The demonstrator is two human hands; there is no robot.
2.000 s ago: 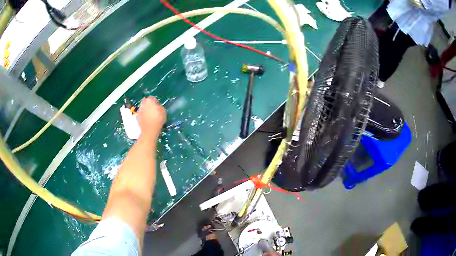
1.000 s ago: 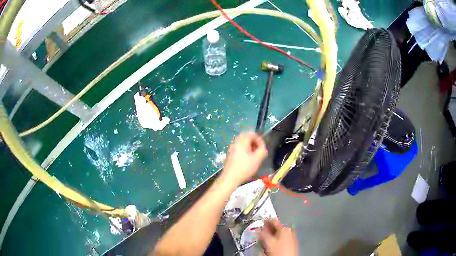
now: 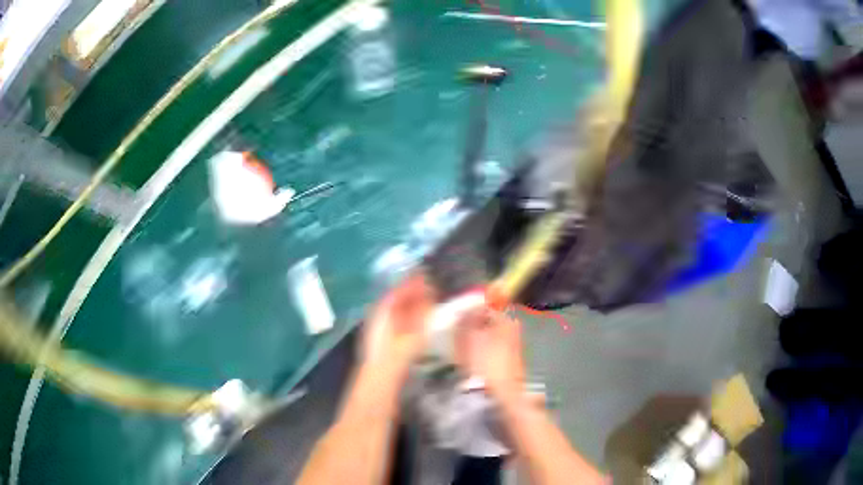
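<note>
The frame is blurred. My left hand [image 3: 402, 308] is just off the green bench's edge. My right hand [image 3: 487, 341] is beside it, just below the red tie [image 3: 496, 299] on the yellow hose bundle [image 3: 532, 254]. A pale, pinkish-white shape [image 3: 452, 311] shows between my hands. I cannot tell what it is or whether either hand grips it. Part of a whitish floor-standing unit [image 3: 459, 412] shows below, mostly covered by my hands and forearms.
The green bench [image 3: 364, 170] bears a hammer [image 3: 476, 133], a bottle [image 3: 371, 59], a white patch with an orange handle [image 3: 241, 189] and a white strip [image 3: 310, 296]. A dark fan [image 3: 653, 161] stands right. A hose end [image 3: 216, 417] lies at the bench edge. An open carton [image 3: 736, 417] is lower right.
My left hand left the orange-handled tool's area, passed the hammer's handle and came down beside my right hand. My right hand moved up from the tank lid. The view has shifted.
</note>
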